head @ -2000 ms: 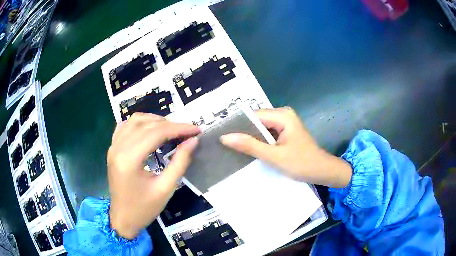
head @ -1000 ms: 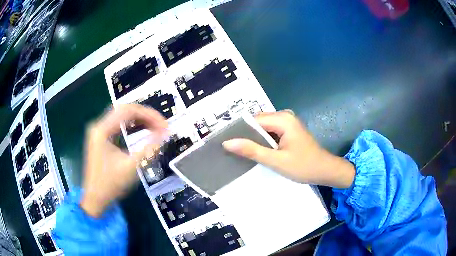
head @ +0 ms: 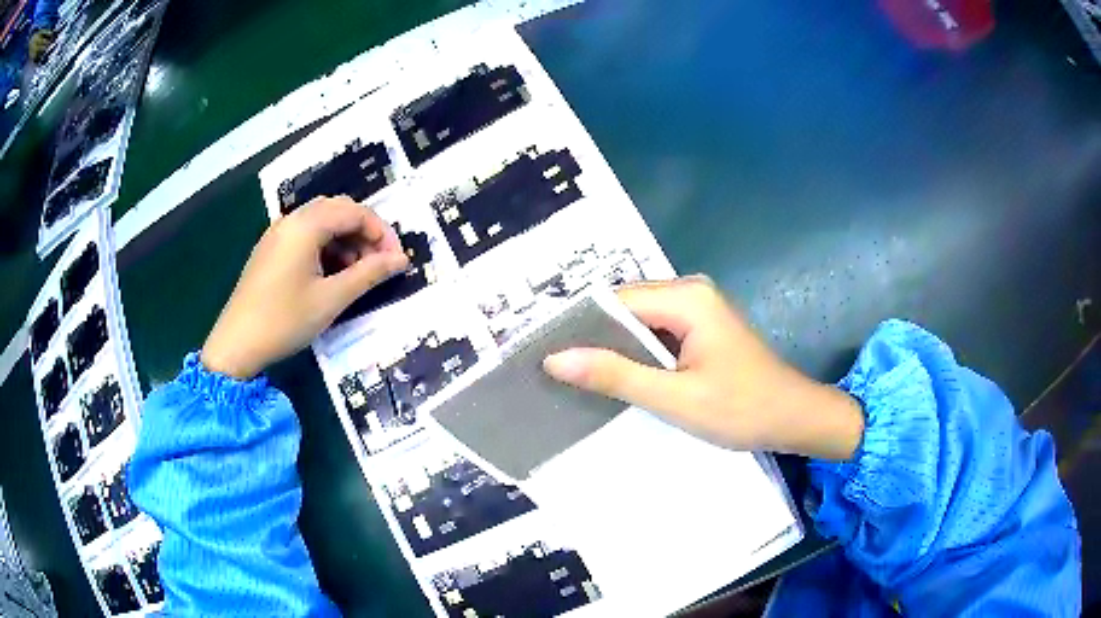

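My right hand [head: 724, 374] grips a white release liner sheet [head: 652, 495], thumb on its grey rectangle [head: 525, 404]. The sheet covers the lower right of a white blister tray [head: 465, 286]. My left hand [head: 302, 272] is over the tray's left column, thumb and fingertips pinched together at a black circuit board [head: 417, 272] that the hand partly hides. Whether a tiny piece is between the fingertips cannot be told. Other black boards [head: 513, 205] lie in the tray's pockets; a silvery board [head: 411, 374] lies just left of the sheet.
Another tray with boards [head: 103, 404] runs down the left, with one more [head: 79, 181] beyond it at the top left. A white edge strip [head: 242, 169] curves behind the main tray on the dark green mat [head: 773, 145]. A red plastic bin [head: 939, 18] is cut off at the top right.
My left hand has left the sheet's grey area and moved left and up to a board in the left column. My right hand and the sheet have barely moved.
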